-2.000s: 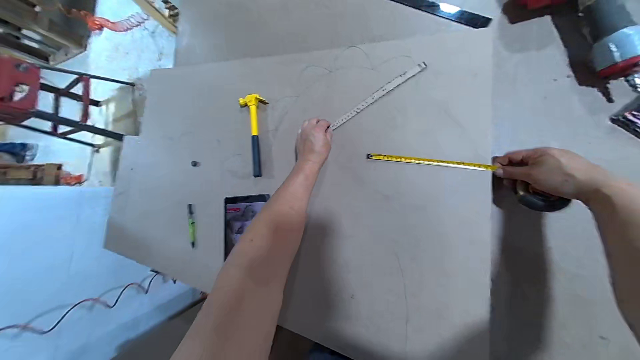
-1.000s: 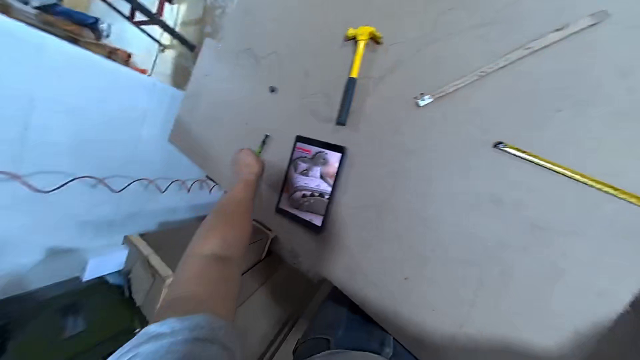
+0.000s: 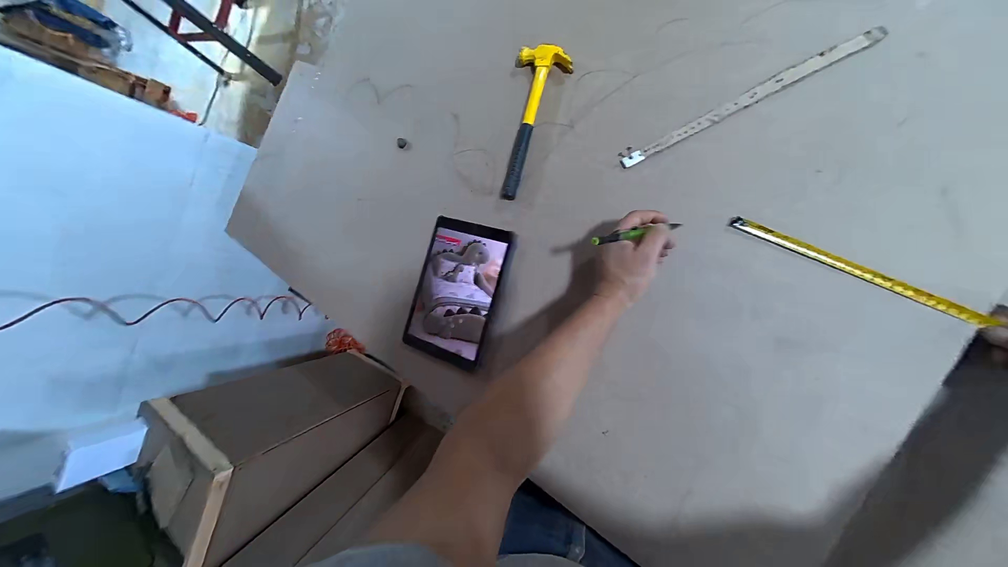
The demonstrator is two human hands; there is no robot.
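Note:
My left hand [image 3: 636, 253] holds a green pen [image 3: 622, 235] above the large board [image 3: 709, 378], its dark tip toward the right. At the right edge of the view, only part of my right hand [image 3: 998, 335] shows, at the end of the extended yellow tape measure blade [image 3: 874, 276]; the tape's case is not visible. The blade's hooked end lies a little right of the pen tip. A worn folding rule or metal strip [image 3: 756, 94] rests diagonally farther up. A yellow claw hammer [image 3: 529, 118] with a dark grip and a tablet [image 3: 459, 293] with a lit screen lie left of my left hand.
A small dark round piece [image 3: 402, 143] sits left of the hammer. Beyond the board's left edge are a wooden box-like frame [image 3: 283, 417], a coiled red hose or cord [image 3: 177, 303] and a pale blue surface [image 3: 118, 197]. Faint curved pencil lines mark the board.
My left hand has gone from the rule to the pen left of the tablet, picked it up and carried it right, near the tape's end. The view has shifted to the left.

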